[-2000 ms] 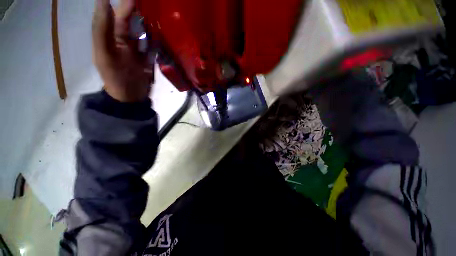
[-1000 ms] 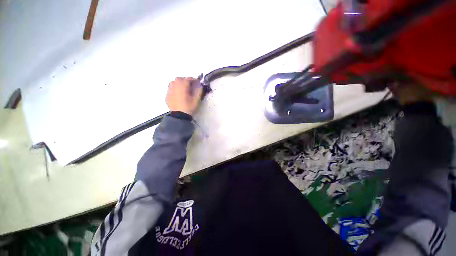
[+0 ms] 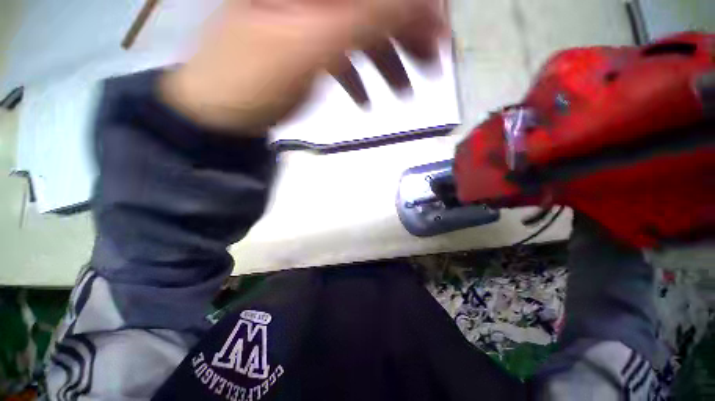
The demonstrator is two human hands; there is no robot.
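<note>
The red cloth cutting machine [image 3: 596, 133] fills the right side. Its dark grey base plate [image 3: 447, 215] lies flat on the table, apart from the front edge of the fabric lay [image 3: 368, 142]. The lay has a white paper top [image 3: 427, 106] and a dark edge. My left hand [image 3: 274, 59] is raised over the lay, large and blurred, with its fingers spread and nothing seen in it. My right hand is hidden behind the machine; only its dark sleeve [image 3: 611, 274] shows below the red body.
The cream table [image 3: 337, 243] has its front edge close to my body. Heaped fabric scraps [image 3: 502, 305] lie below that edge. A brown strip [image 3: 139, 23] lies on the paper at the upper left. A dark strip [image 3: 636, 22] shows at the top right.
My left hand has left the lay's front edge and risen towards the camera. The view has shifted, showing more of the machine's red body and the lay's right-hand end.
</note>
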